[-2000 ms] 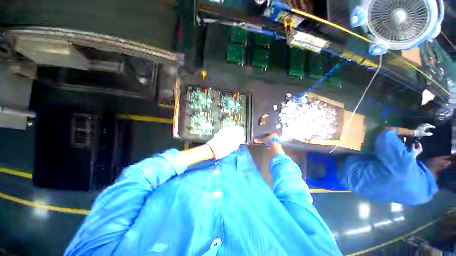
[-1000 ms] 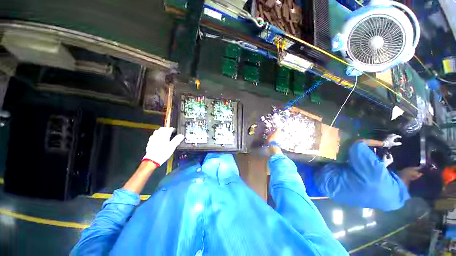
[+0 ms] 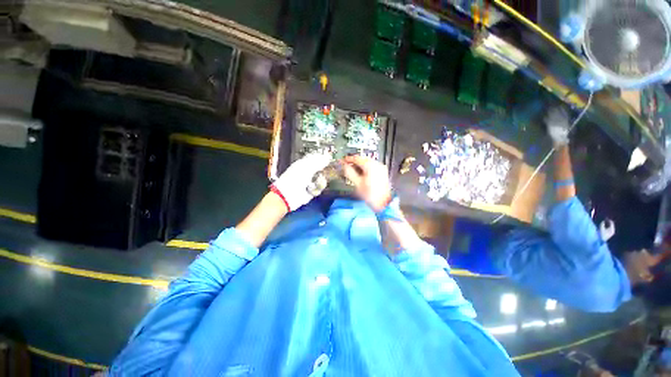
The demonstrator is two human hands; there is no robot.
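Observation:
A dark board carrier (image 3: 391,132) lies on the bench in front of me, holding pale green circuit boards (image 3: 362,131) crowded with parts. My left hand (image 3: 302,182), in a white glove with a red cuff edge, is over its near left part. My bare right hand (image 3: 368,179) is over its near right part, fingers close to the left hand's. Whether either hand holds a small part is too blurred to tell. The hands partly hide the two nearer boards. A glittering pile of silver parts (image 3: 467,169) lies on a tan cardboard tray (image 3: 524,193) at the right.
A small brass-coloured object (image 3: 407,164) lies between carrier and pile. Green boards (image 3: 386,44) stand along the far side. A metal-edged rail (image 3: 277,132) and a black rack (image 3: 88,169) are at left. A fan (image 3: 629,40) is at far right, with a coworker's blue sleeve (image 3: 581,258) below.
My right hand has left the silver pile and come over the carrier. My left hand has moved from the carrier's left edge onto its near part. The coworker's gloved hand has reached toward the far side.

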